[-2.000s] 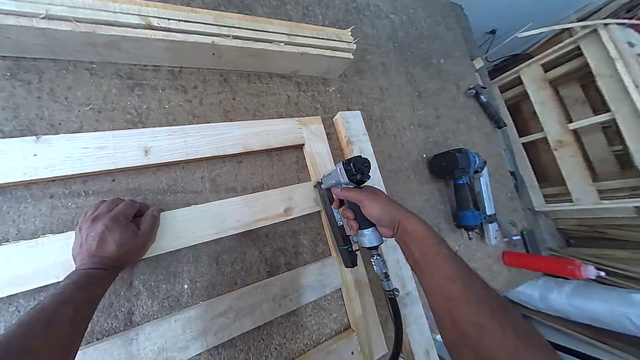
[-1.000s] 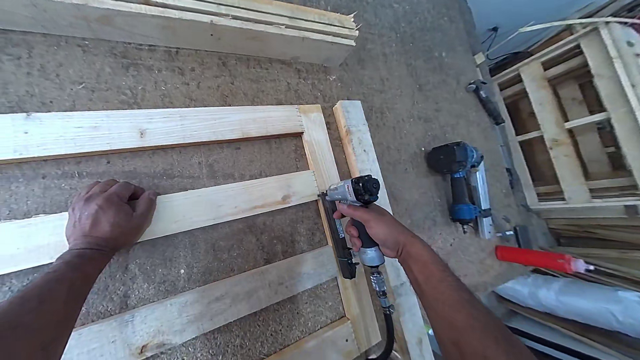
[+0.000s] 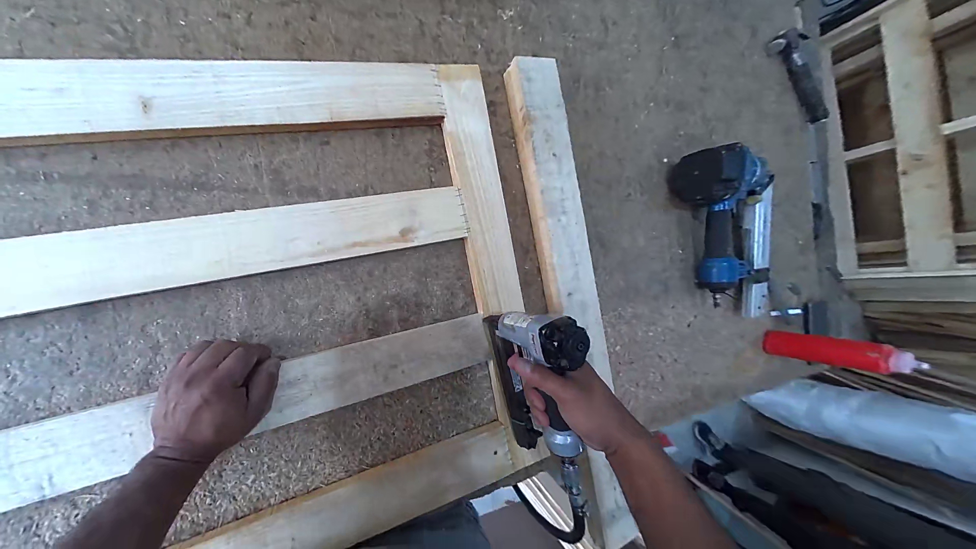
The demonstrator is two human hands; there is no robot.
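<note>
My right hand (image 3: 560, 396) grips the handle of a pneumatic stapler (image 3: 537, 343) with an air hose attached at its base. The stapler's nose rests at the joint where the third wooden slat (image 3: 381, 358) meets the frame's end board (image 3: 484, 191). On that same slat lies my left hand (image 3: 213, 396), fingers curled over its edge. Rows of staples show at the joints of the top slat (image 3: 290, 95) and the second slat (image 3: 320, 232). The lowest slat (image 3: 396, 488) runs nearest my body.
A loose wooden beam (image 3: 560, 198) lies beside the frame. Farther right are a blue nail gun (image 3: 720, 221), a hammer (image 3: 801, 76), a red bottle (image 3: 831, 352), a slatted wooden frame (image 3: 915, 152) and a rolled plastic sheet (image 3: 877, 423). The surface beneath is chipboard (image 3: 343, 297).
My right hand has moved the stapler from the second slat's joint to the third slat's. My left hand has gone from the second slat to the third. The view has shifted downward.
</note>
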